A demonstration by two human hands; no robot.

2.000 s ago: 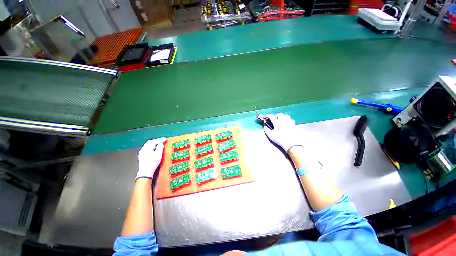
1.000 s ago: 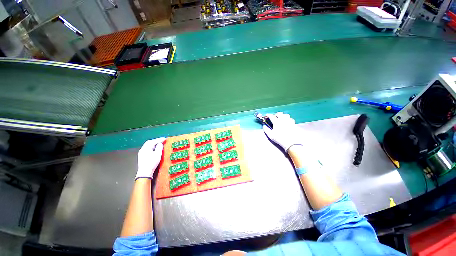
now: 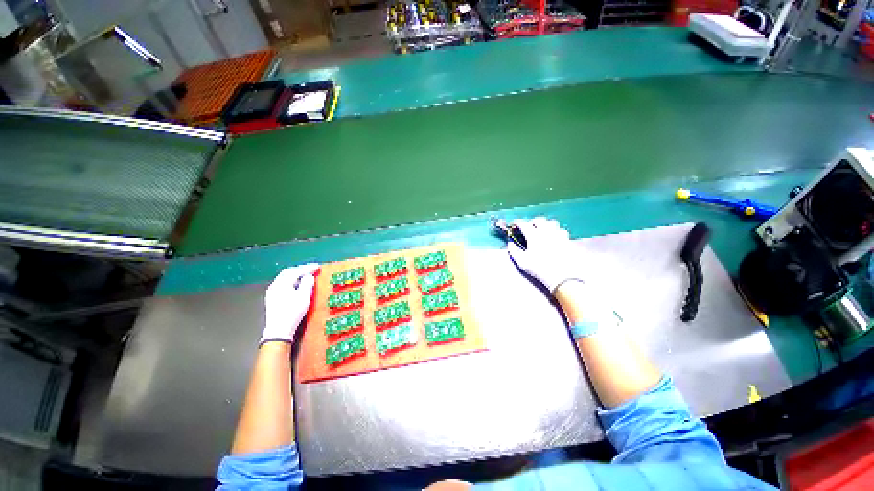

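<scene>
An orange tray (image 3: 383,367) lies flat on the metal worktop, with small green circuit boards (image 3: 392,313) on it in three columns of four, red showing beside them. My left hand (image 3: 288,305), in a white glove, holds the tray's left edge, fingers at its upper left corner. My right hand (image 3: 540,253), in a white glove with a light blue strap at the wrist, is right of the tray at the belt's edge. It is closed around the dark handles of the side cutters (image 3: 506,230), whose metal tip points up and left.
A black curved-handle tool (image 3: 692,271) lies at right. Beyond it are a blue-and-yellow tool (image 3: 733,205), a pale box with a round opening (image 3: 840,206) and a wire spool (image 3: 845,315). The green conveyor belt (image 3: 431,163) runs behind; a side conveyor (image 3: 96,177) stands at left.
</scene>
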